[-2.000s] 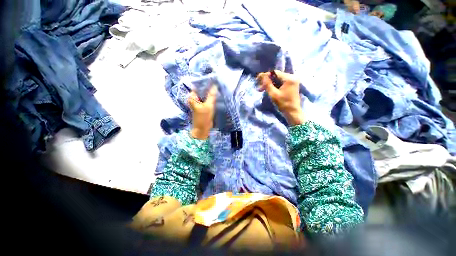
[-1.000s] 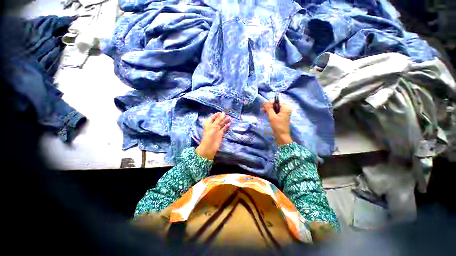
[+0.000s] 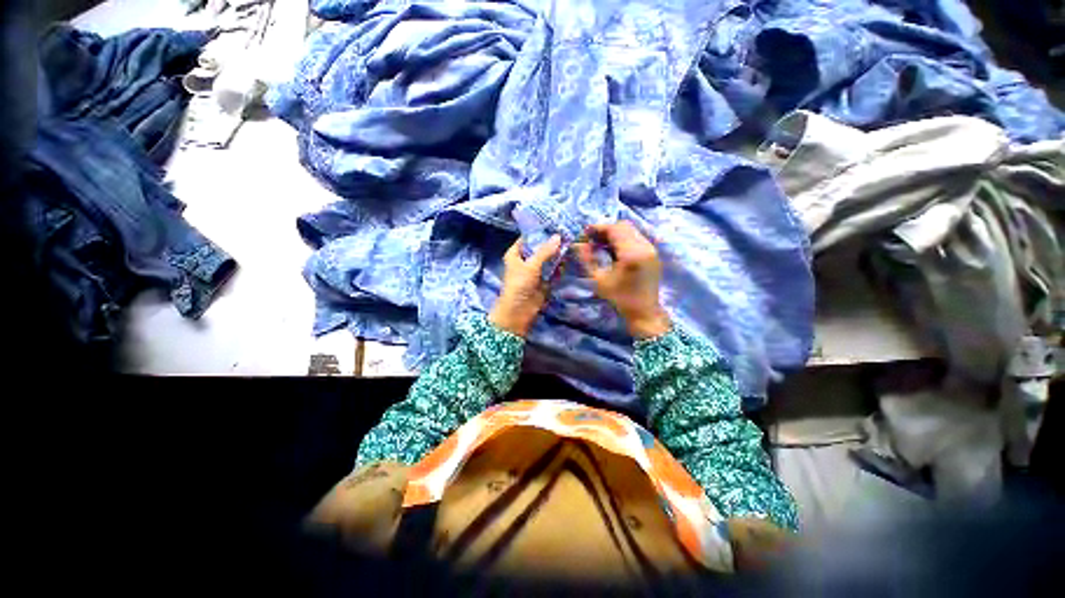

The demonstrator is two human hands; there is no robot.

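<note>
A pale blue patterned denim shirt lies spread on the white-topped table, its near part hanging over the front edge. My left hand pinches a stitched edge of the shirt between thumb and fingers, slightly raised. My right hand is close to the right of it, fingers curled, its fingertips at the same edge. Something small and dark, seen between the fingertips, is too small to make out. Whether the right hand holds snips is hidden.
Dark denim garments lie at the left of the table. Grey-beige garments lie at the right and hang over the edge. More blue garments are heaped at the back right. A pale garment lies at the back left.
Over two seconds my hands left the collar area for a lower part of the shirt. Since one second ago, the left hand has gone from flat to pinching, and the right hand has moved in beside it.
</note>
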